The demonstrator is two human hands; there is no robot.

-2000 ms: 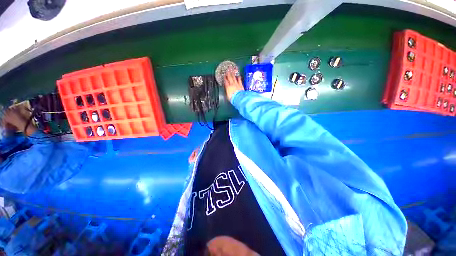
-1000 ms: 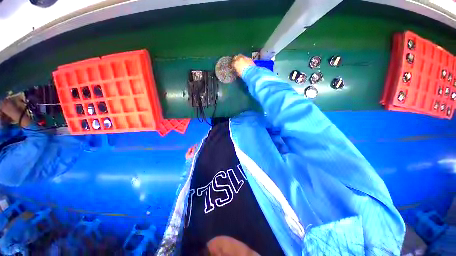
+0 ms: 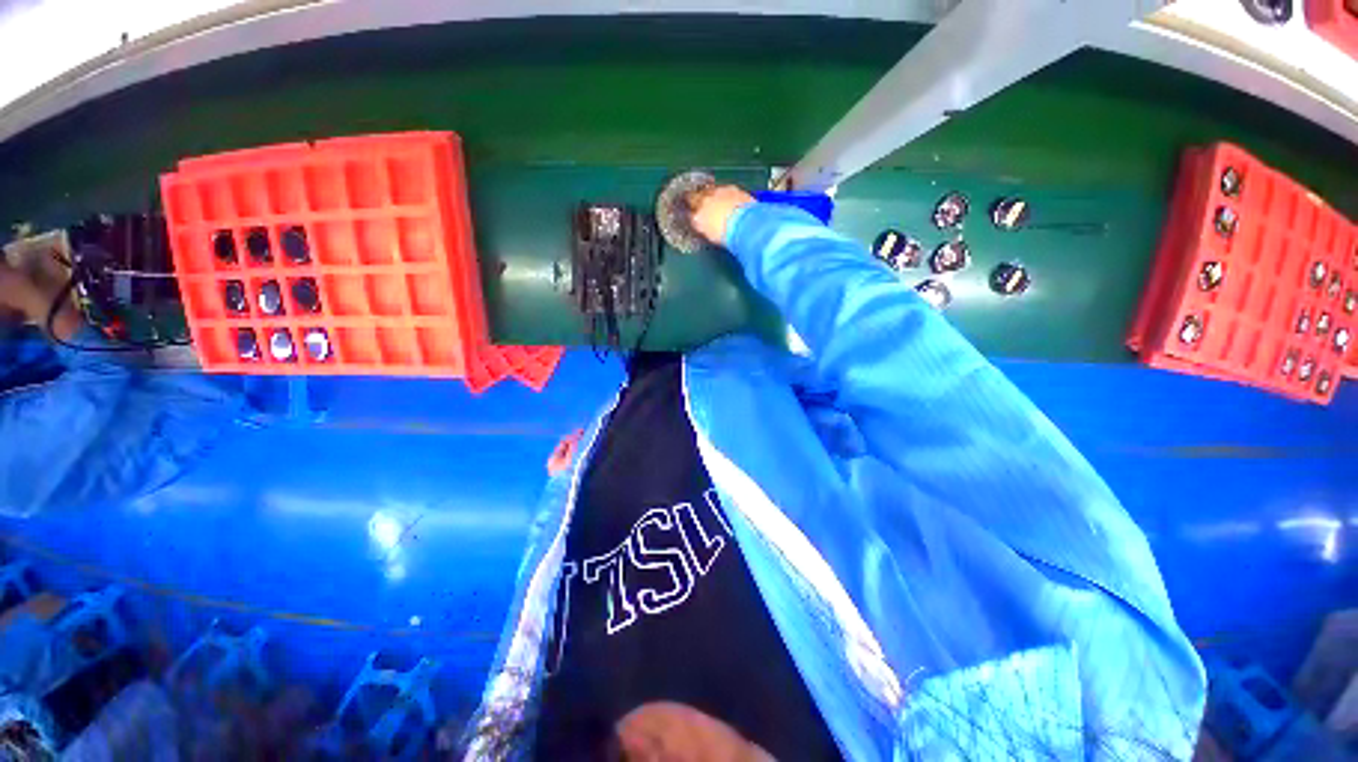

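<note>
My right hand (image 3: 715, 213) reaches in from the right. Its fingertips are over the right part of the round, speckled grey dish (image 3: 684, 210) and hide some of its contents. Whether they hold anything cannot be told. The blue bin (image 3: 812, 204) is mostly hidden behind my sleeve. Only a small bit of what appears to be my left hand (image 3: 565, 453) shows beside my jacket's left edge; its fingers cannot be made out.
Left of the dish lies a bundle of black cords (image 3: 614, 276). Red-orange trays with round units stand at left (image 3: 390, 253) and right (image 3: 1177, 283). Several round units (image 3: 949, 256) lie on the green surface. A grey post (image 3: 953, 97) slants above them. Another person's hand (image 3: 27, 290) is at far left.
My right hand moved from the dish towards the blue bin's back edge, then back slightly over the dish's right part. The view has shifted a little.
</note>
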